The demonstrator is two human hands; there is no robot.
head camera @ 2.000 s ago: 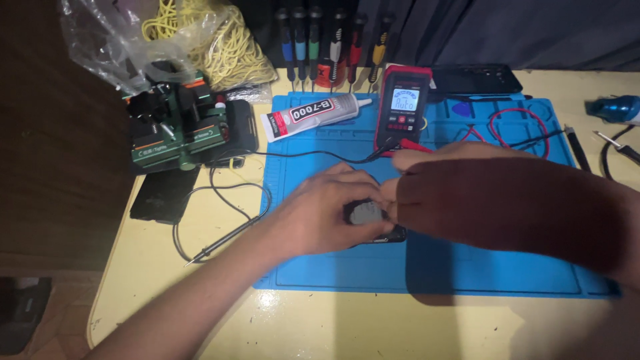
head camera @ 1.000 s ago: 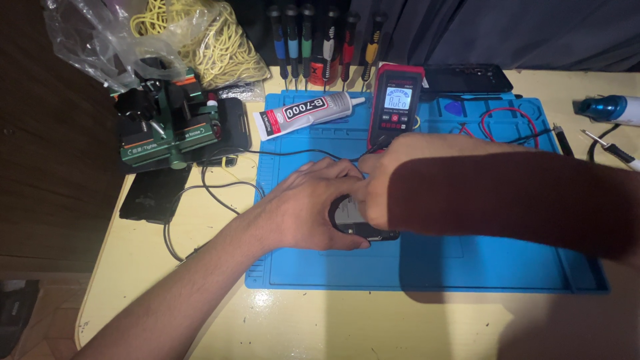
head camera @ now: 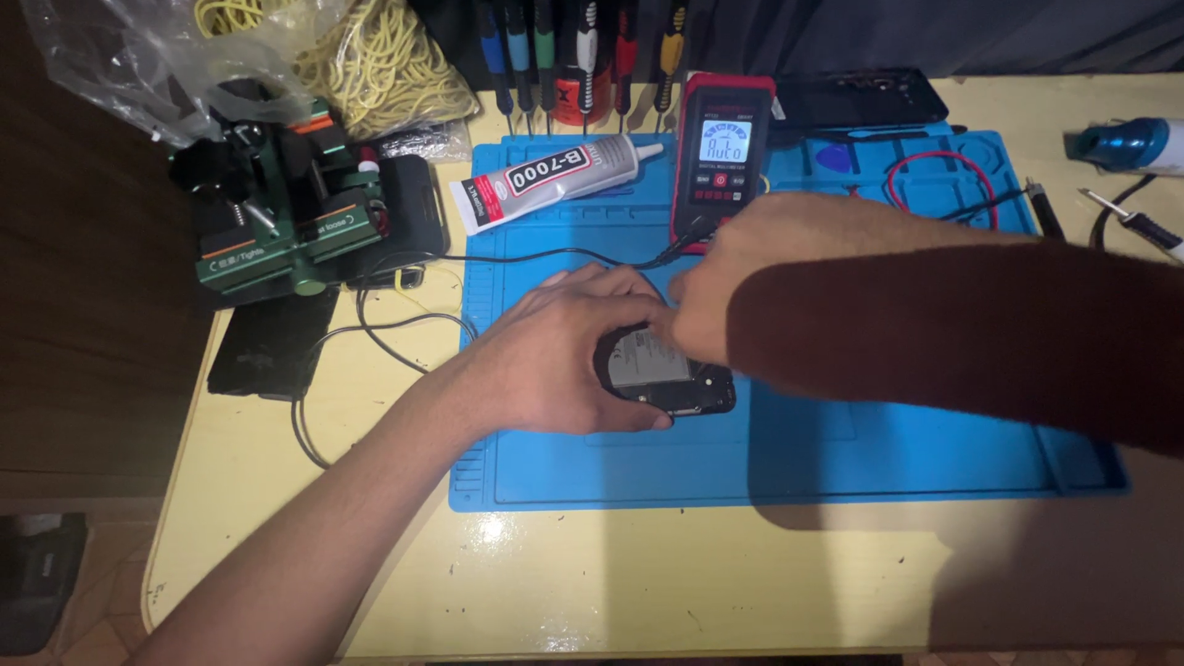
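An opened smartphone (head camera: 708, 393), its grey battery (head camera: 647, 359) showing, lies on a blue silicone work mat (head camera: 647, 472). My left hand (head camera: 573, 356) grips the phone around its left side, with the thumb along the near edge. Over the phone's far part is my right hand (head camera: 740, 287), fingers curled down; its fingertips and whatever they may hold are hidden. Just beyond the hands lies a red and black digital multimeter (head camera: 723, 153) with a lit display, its black test lead (head camera: 555, 252) running left across the mat.
A B-7000 glue tube (head camera: 555, 180) lies on the mat's far left. Behind it stand several screwdrivers (head camera: 586, 55). At the left are a green clamp fixture (head camera: 287, 240), bagged yellow cord (head camera: 398, 74) and a dark flat panel (head camera: 268, 342). A blue plectrum-shaped pick (head camera: 835, 157) rests at the far right.
The right hand has shifted slightly over the phone, and more of the battery and lower board shows than two seconds ago. The left hand keeps its hold.
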